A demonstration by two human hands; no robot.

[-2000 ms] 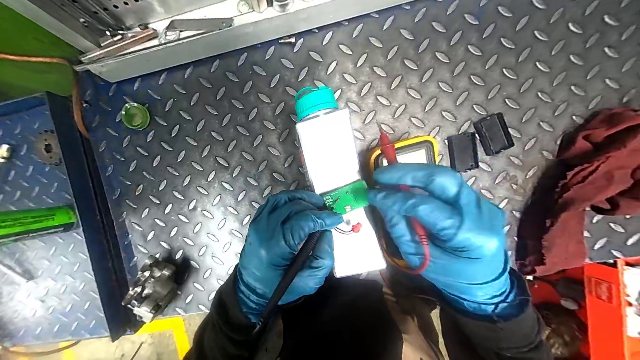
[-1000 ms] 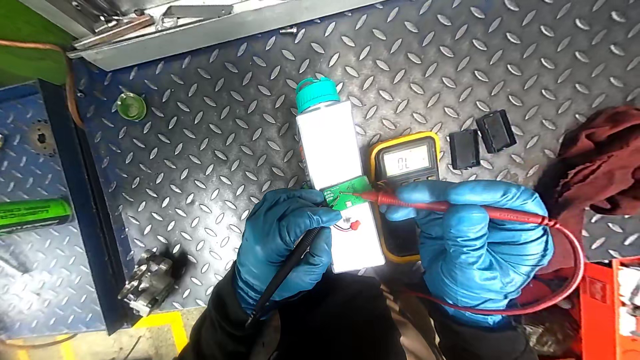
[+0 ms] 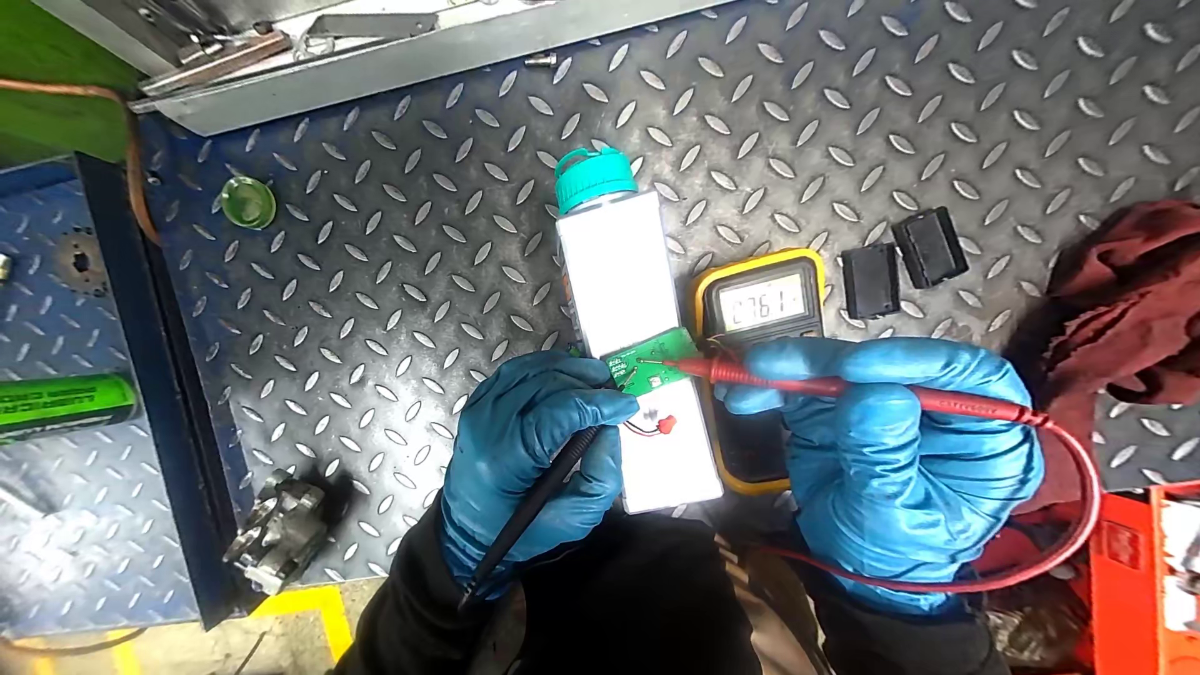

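My left hand point(image 3: 539, 459), in a blue glove, holds a black test probe point(image 3: 530, 506) and pinches the left edge of a small green circuit board point(image 3: 647, 364). In my right hand point(image 3: 900, 459), also gloved, is a red test probe point(image 3: 872, 394) whose tip meets the board's face, or nearly so. The board lies over a white bottle point(image 3: 621, 272) with a teal cap point(image 3: 594, 176). A red connector point(image 3: 667, 425) on thin wires shows below the board. Partly behind my right fingers, a yellow-edged multimeter point(image 3: 759, 305) shows digits on its display.
Two black plastic housings point(image 3: 870, 280) lie right of the multimeter on the diamond-plate table point(image 3: 422, 244). Farther right are a dark red cloth point(image 3: 1130, 309) and a red bin point(image 3: 1120, 572). At left are a green lid point(image 3: 248, 202), a metal part point(image 3: 279, 532) and a green can point(image 3: 66, 405).
My right hand has brought the red probe round to point left at the board, uncovering the multimeter. Its display has changed from an overload reading to digits. My left hand has stayed at the board's edge.
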